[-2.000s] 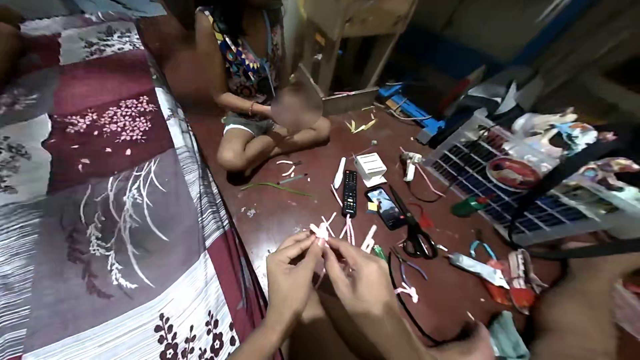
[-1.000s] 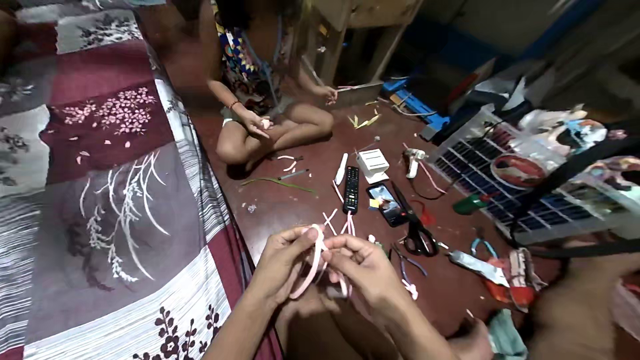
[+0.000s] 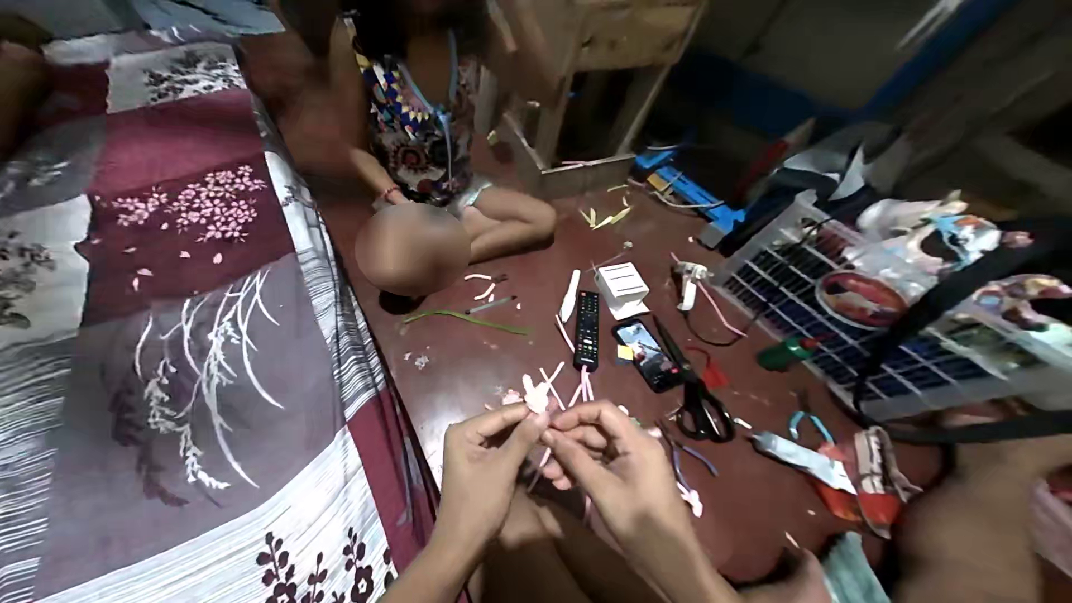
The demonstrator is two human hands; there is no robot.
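Between the fingertips of my left hand [image 3: 494, 461] is a small pale pink folded piece [image 3: 536, 395], its top standing above the thumb and forefinger. My right hand [image 3: 607, 461] pinches at its lower side, where a thin pink strip hangs down between the hands. Several pink strips [image 3: 584, 385] lie on the floor just beyond my fingers, by a black remote control [image 3: 587, 331]. To the right are a smartphone [image 3: 646, 355] with a lit screen and black-handled scissors [image 3: 703, 410]. Pliers [image 3: 691, 456] lie partly behind my right hand.
A bed with a patterned sheet [image 3: 226, 335] stands at left. A person [image 3: 427, 151] sits cross-legged ahead. A white box [image 3: 621, 285], glue gun [image 3: 690, 280], green bottle [image 3: 785, 354], tube [image 3: 804, 461] and white plastic crate [image 3: 904, 406] are at right. Green strip [image 3: 465, 318] lies ahead.
The pink strip showed as a loop between my hands one second ago; now a compact folded piece shows at my fingertips. The seated person's arms have moved and the person leans forward.
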